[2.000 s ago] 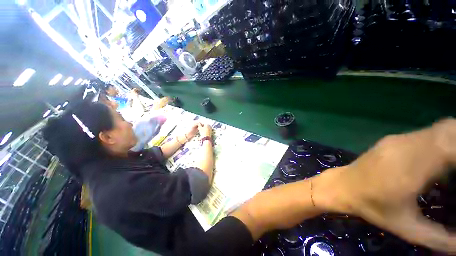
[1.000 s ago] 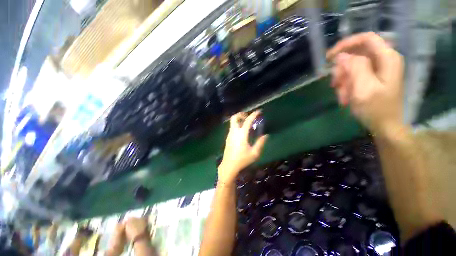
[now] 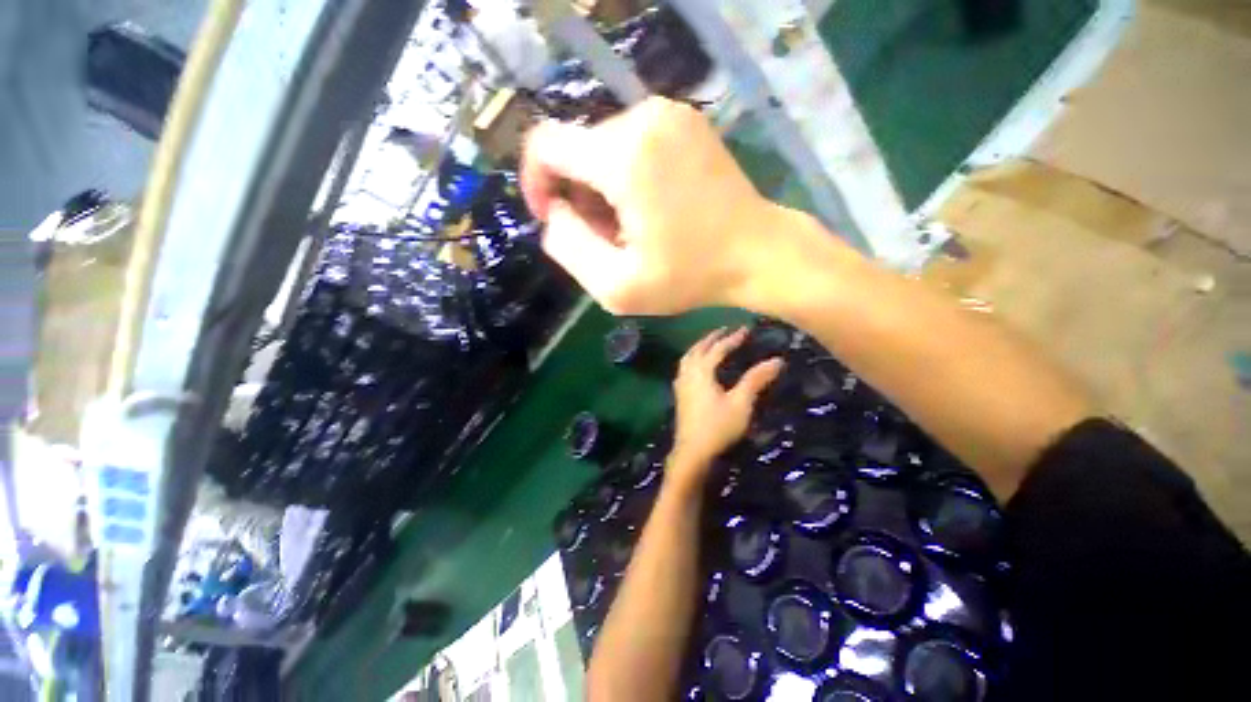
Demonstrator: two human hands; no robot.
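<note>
The glossy black blister tray point(image 3: 848, 473) fills the lower middle, with round units or pockets in rows under strong glare. My left hand point(image 3: 713, 405) is low over the tray's far corner, thumb and fingers apart around something dark; whether it grips a unit I cannot tell. My right hand point(image 3: 645, 213) is raised above the belt, nearer the camera, its fingers curled; I cannot tell whether anything is inside. Two black cylindrical units stand on the green belt point(image 3: 487, 514) left of my left hand: one unit point(image 3: 623, 343) beyond, another unit point(image 3: 585, 436) nearer.
Another dark unit point(image 3: 423, 617) is farther down the belt. Stacked black trays point(image 3: 364, 370) stand behind the belt. A white rack post point(image 3: 126, 507) crosses the left. A paper-covered bench point(image 3: 528, 638) is at the bottom; tan cardboard point(image 3: 1098, 288) lies right.
The view has swung and tilted. My left hand, around a dark unit over the belt before, is now at the tray's edge. My right hand has curled its fingers and looks nearer the middle.
</note>
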